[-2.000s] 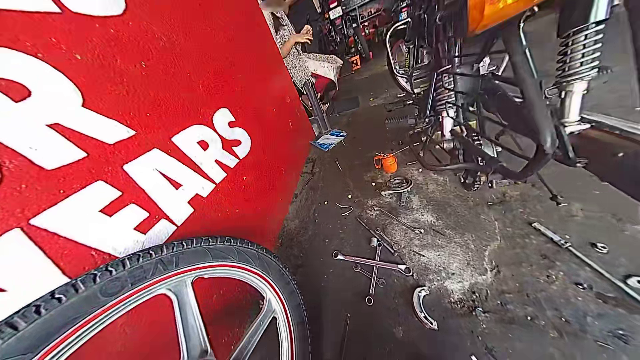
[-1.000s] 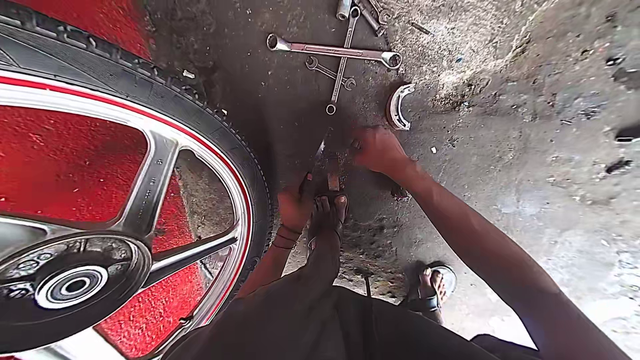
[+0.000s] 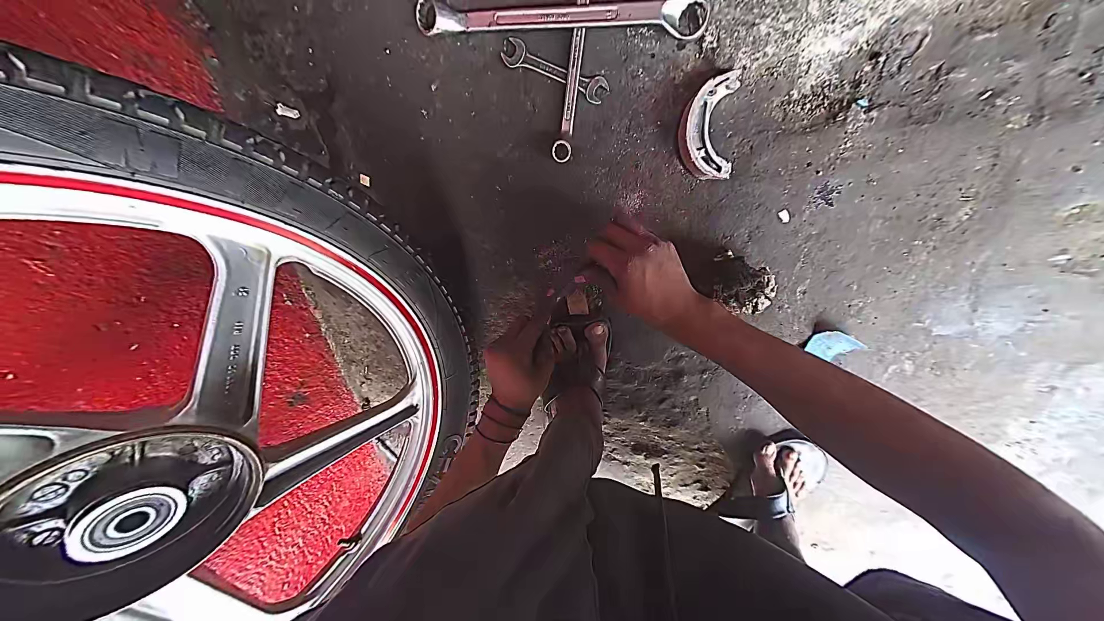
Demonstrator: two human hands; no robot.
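Note:
My left hand (image 3: 520,360) is low near the floor, beside my sandalled foot (image 3: 580,354); its fingers are curled, and what they hold is too dark to make out. Just right of and above the foot, my right hand (image 3: 640,267) has bent fingers over the floor, their tips blurred. A small tan block-like piece (image 3: 578,302) shows at the front of the foot, between the hands. Farther up lie a large ring spanner (image 3: 561,15), a slimmer combination spanner (image 3: 571,86) and a small open-ended spanner (image 3: 552,69), crossing one another. A curved brake shoe (image 3: 709,125) lies to their right.
A motorcycle wheel with a black tyre (image 3: 345,228) and silver spokes fills the left side, near a red painted surface (image 3: 95,319). A light-blue fragment (image 3: 833,345) and a dark clump (image 3: 746,280) lie on the stained floor at right. My other foot (image 3: 776,470) is lower right.
The view has swung down from the motorcycle to the floor at my feet. Both hands, absent from the oldest frame, are in view. Since one second ago, they stay low beside the foot.

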